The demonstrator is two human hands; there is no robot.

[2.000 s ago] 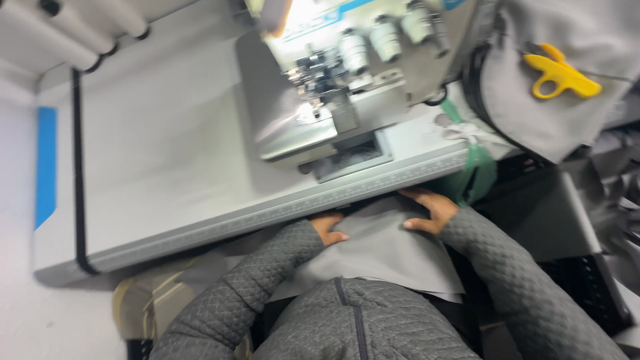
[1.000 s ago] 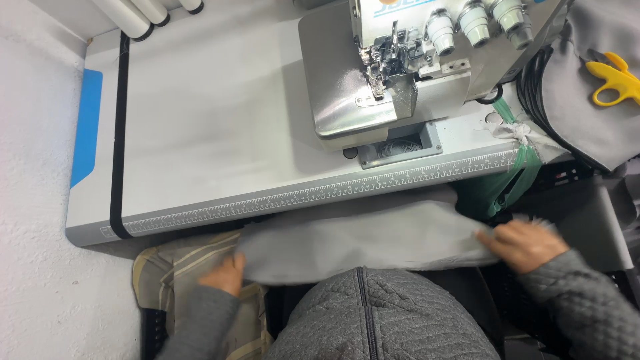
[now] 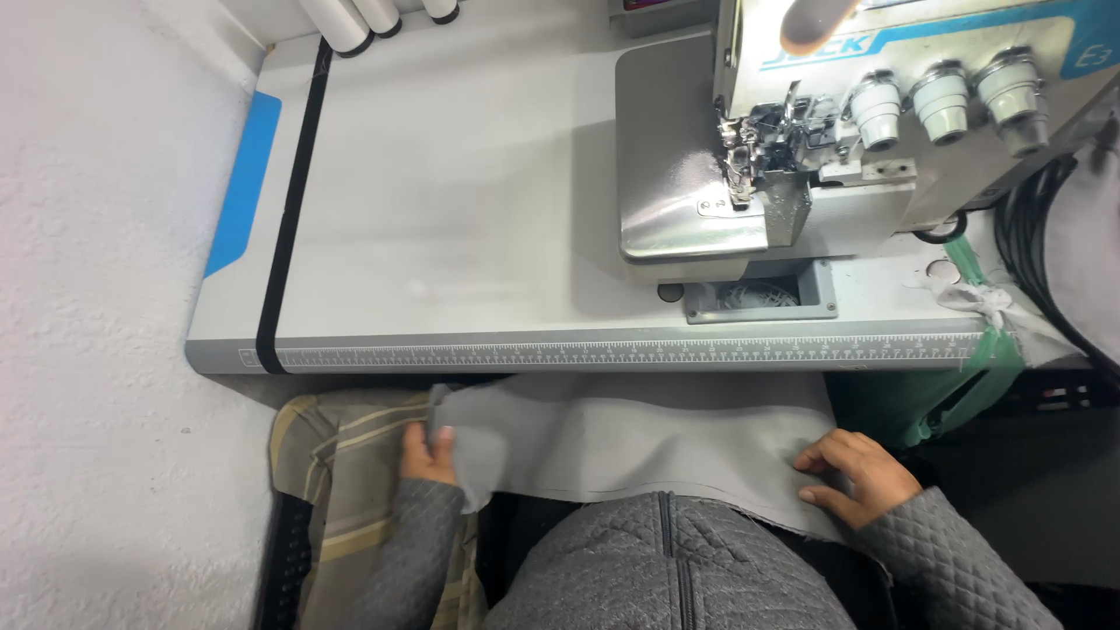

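A piece of grey fabric (image 3: 630, 437) lies across my lap, its far side running under the front edge of the sewing table. My left hand (image 3: 429, 453) grips the fabric's left end, where a folded, ruffled edge hangs by the fingers. On the right, my right hand (image 3: 862, 477) rests at the fabric's right end with thumb and fingers apart; whether it pinches the cloth is not visible. Beyond the table edge stands an overlock sewing machine (image 3: 787, 131) with its metal cloth plate (image 3: 674, 166) and thread tension knobs (image 3: 941, 105).
A ruler strip (image 3: 612, 352) runs along the table's front edge, crossed by a black band (image 3: 297, 210) at left. White rollers (image 3: 337, 24) stand at the back. Green cloth (image 3: 980, 385) is tied at right near black cables (image 3: 1032, 236). Striped beige fabric (image 3: 359, 490) covers something at lower left.
Both hands were closer together two seconds ago and have since moved apart. The fabric, bunched between them at first, now lies spread wide across the lap. The yellow scissors have left the view as it shifted.
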